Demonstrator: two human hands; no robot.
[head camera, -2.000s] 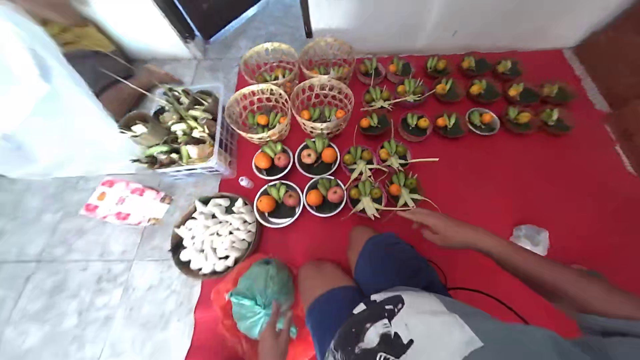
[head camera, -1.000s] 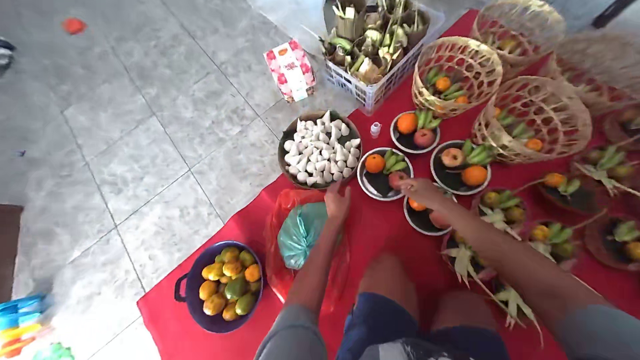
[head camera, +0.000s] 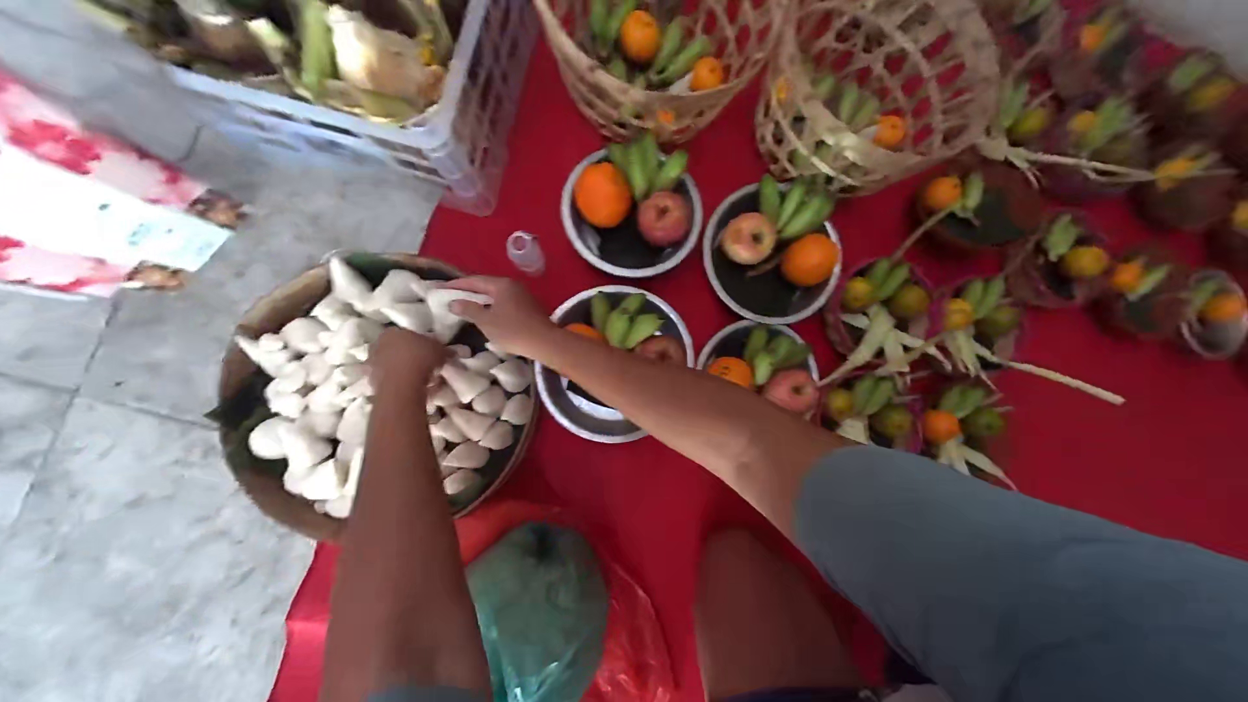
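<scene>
A round basket (head camera: 255, 487) lined with dark leaf holds many white cone-shaped pieces (head camera: 322, 390). My left hand (head camera: 405, 356) reaches in among them; its fingers are hidden, so its grip cannot be told. At the basket's upper right, my right hand (head camera: 502, 312) pinches a white cone-shaped piece (head camera: 458, 302) between thumb and fingers. Close to my right forearm stand metal bowls (head camera: 577, 414) with an orange, an apple and small green bananas, among them a bowl at the top (head camera: 632, 271) and one to its right (head camera: 772, 317).
A plastic crate (head camera: 458, 127) of plant pieces stands at the top left, two woven baskets (head camera: 673, 112) (head camera: 877, 107) with fruit at the top. Several small fruit-filled dishes (head camera: 1063, 263) fill the right. A green plastic bag (head camera: 541, 614) lies on the red cloth (head camera: 624, 487) before me.
Both hands have moved onto the basket of white pieces; my right hand was at a bowl of fruit one second ago and now holds a white piece. The view has shifted closer.
</scene>
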